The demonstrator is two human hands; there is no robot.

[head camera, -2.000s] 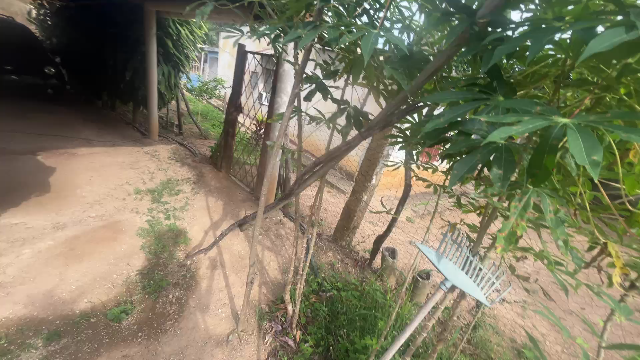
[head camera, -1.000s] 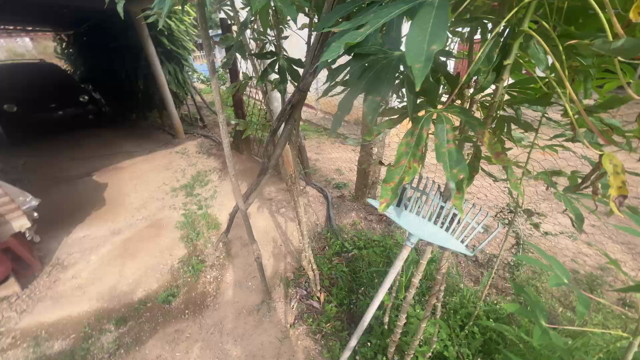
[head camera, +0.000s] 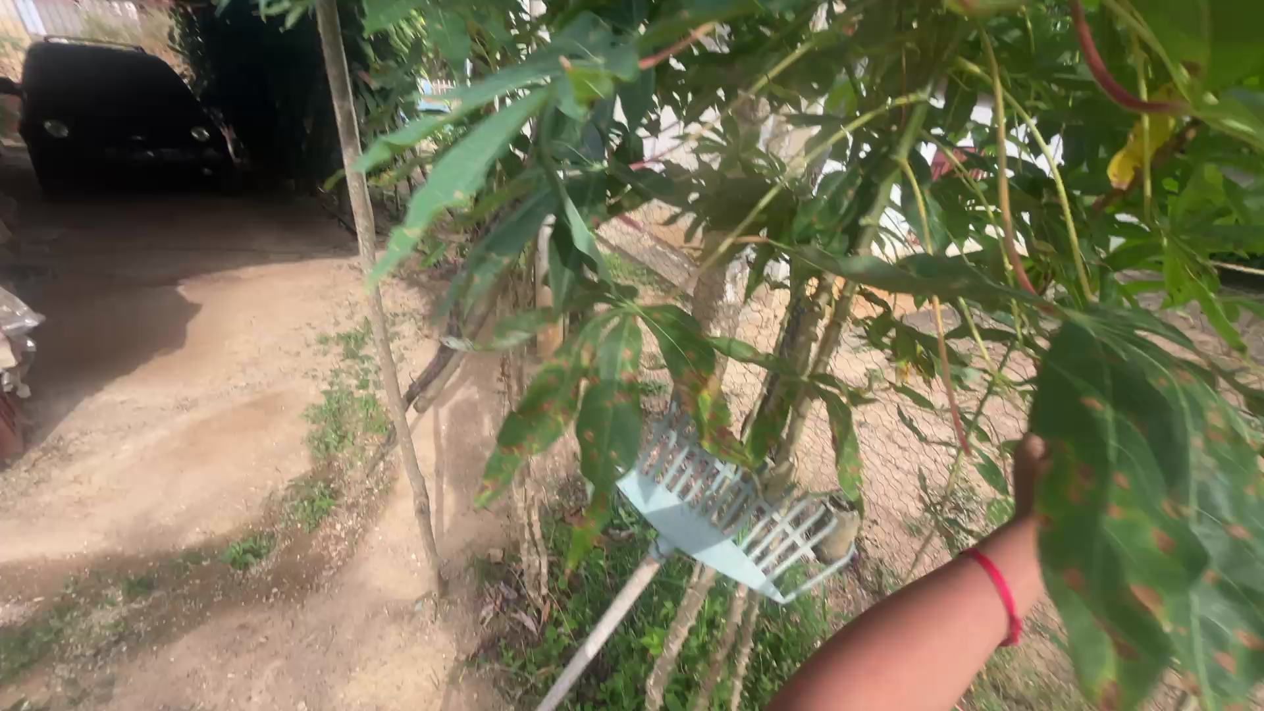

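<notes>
My right hand [head camera: 1029,472] reaches up at the right among the plant's leaves, a red band on its wrist. A large spotted leaf [head camera: 1126,494] covers most of the hand, so whether it grips anything is hidden. Left of the forearm, a light blue plastic rake head [head camera: 696,533] stands with its tines upward, on a pale pole [head camera: 602,632] that runs down out of view. More spotted leaves [head camera: 607,405] hang in front of and above the tines. My left hand is out of view.
Thin stems [head camera: 380,316] rise from the ground beside a dirt path [head camera: 197,434]. A wire mesh fence [head camera: 918,444] stands behind the plants. A dark vehicle [head camera: 123,123] is parked in shade at the upper left. Green weeds [head camera: 583,612] grow below the rake.
My right arm and hand have come into view at the lower right. The view has moved nearer the foliage, and leaves now cover more of the frame.
</notes>
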